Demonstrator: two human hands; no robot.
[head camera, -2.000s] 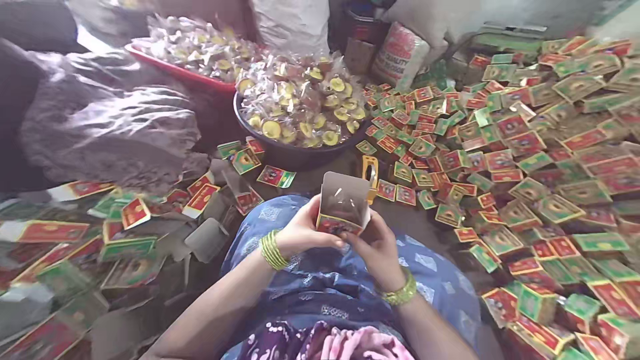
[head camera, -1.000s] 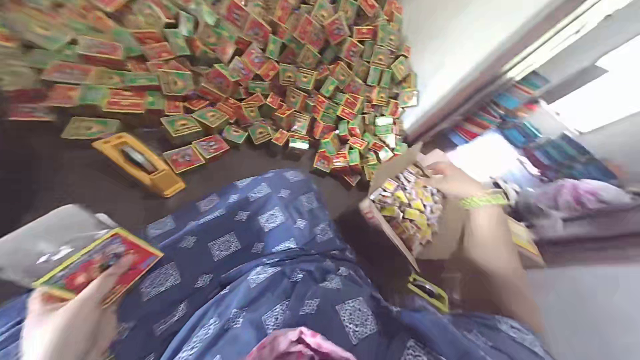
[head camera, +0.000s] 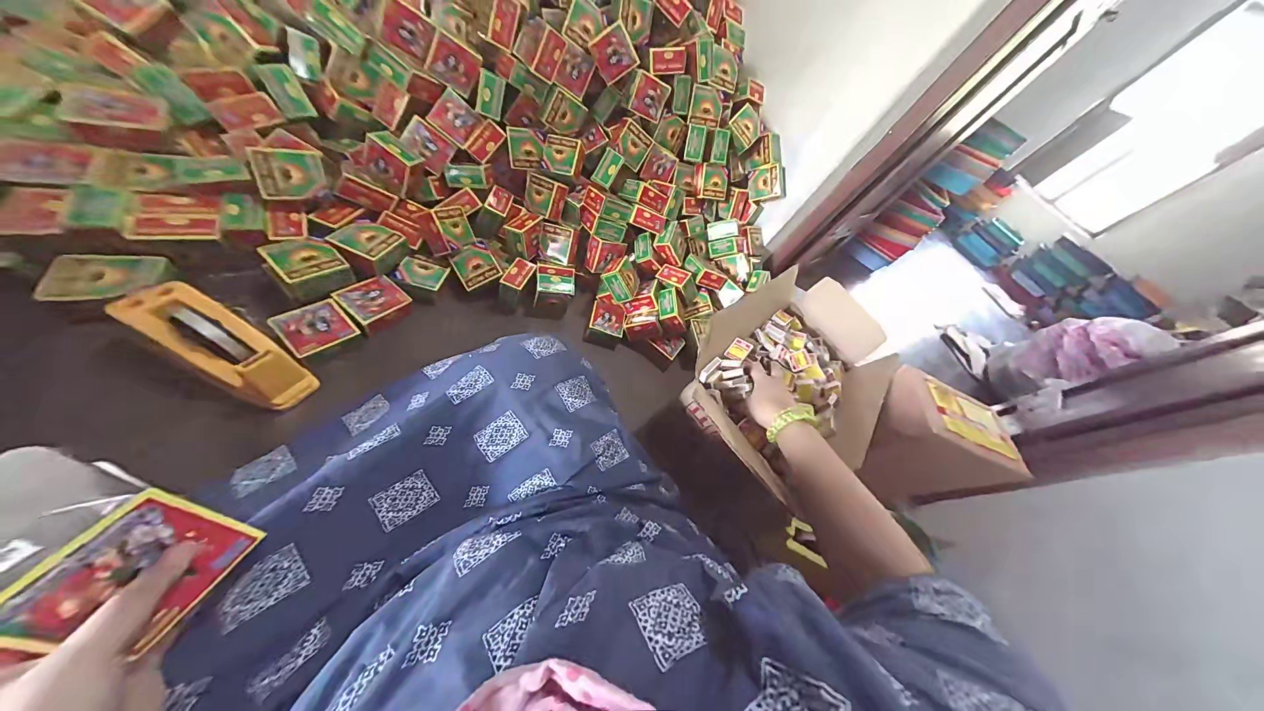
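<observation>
At the lower left my left hand (head camera: 114, 637) grips a red and yellow printed cardboard box (head camera: 128, 568), its thumb on the printed face; grey open flaps show at its far end. On the right my right hand (head camera: 769, 397) reaches into an open brown carton (head camera: 736, 434) filled with small boxes like matchboxes (head camera: 810, 370). Its fingertips are partly hidden among them, so whether they hold any cannot be told. A yellow tape dispenser (head camera: 212, 344) lies on the dark floor at the left, apart from both hands.
A large heap of red and green printed boxes (head camera: 553, 148) covers the floor ahead. A second carton (head camera: 948, 434) stands right of the open one, by a door frame (head camera: 899, 128). Colourful stacks (head camera: 1047, 267) and pink cloth (head camera: 1096, 351) lie beyond. Patterned blue cloth covers my lap.
Two seconds ago both hands held an open box over my lap. The view has swung far round. Since one second ago my right hand has moved from the carton's far edge in among the small boxes.
</observation>
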